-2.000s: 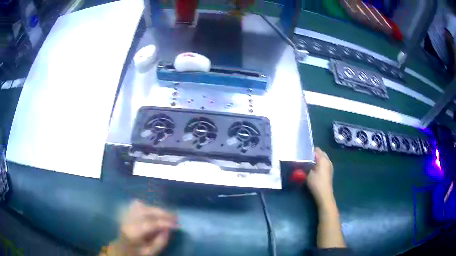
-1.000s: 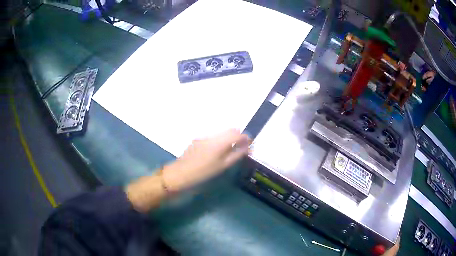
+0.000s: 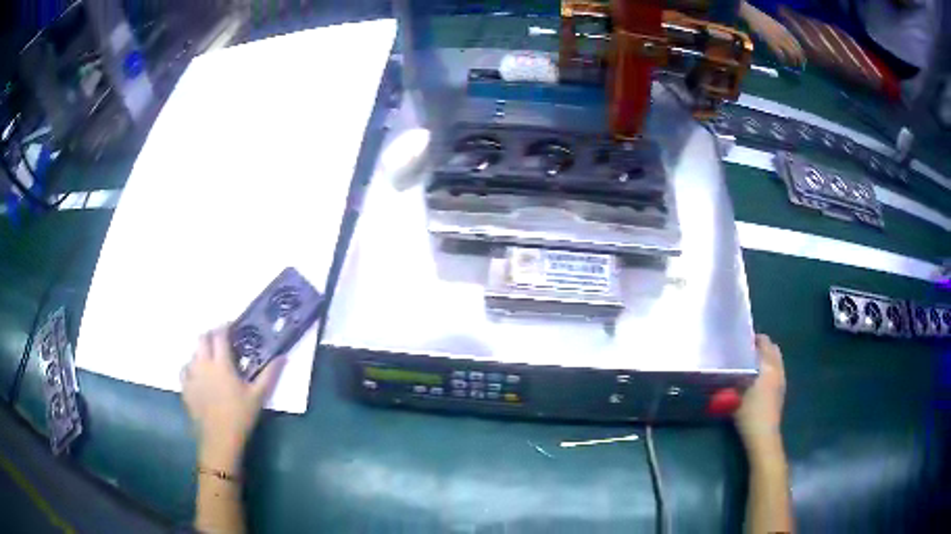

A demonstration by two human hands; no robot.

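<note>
My left hand point(image 3: 221, 396) grips the lower end of a black fan shroud point(image 3: 284, 306) at the right edge of the white sheet point(image 3: 224, 188). Two openings show; the hand hides the lower end. My right hand point(image 3: 763, 394) lies at the front right corner of the dispensing machine point(image 3: 396, 297), beside the red button point(image 3: 724, 402); its fingertips are partly hidden by the corner, and I see nothing held. Another shroud point(image 3: 547, 172) sits on the moving table under the head, with the red syringe point(image 3: 632, 73) over its right part. A printed label point(image 3: 563, 271) is in front.
A control panel point(image 3: 469, 386) spans the machine's front. A thin stick point(image 3: 600, 441) and a cable point(image 3: 655, 480) are before it. Waiting shrouds point(image 3: 871, 313) lie at right, a ringed fixture point(image 3: 829, 190) behind them, another point(image 3: 57, 381) at far left. Another person's arm point(image 3: 774, 33) is at top right.
My left hand has taken hold of the shroud on the white sheet, which is now nearer the machine and tilted. The view has swung right. The syringe is now over the loaded shroud's right part.
</note>
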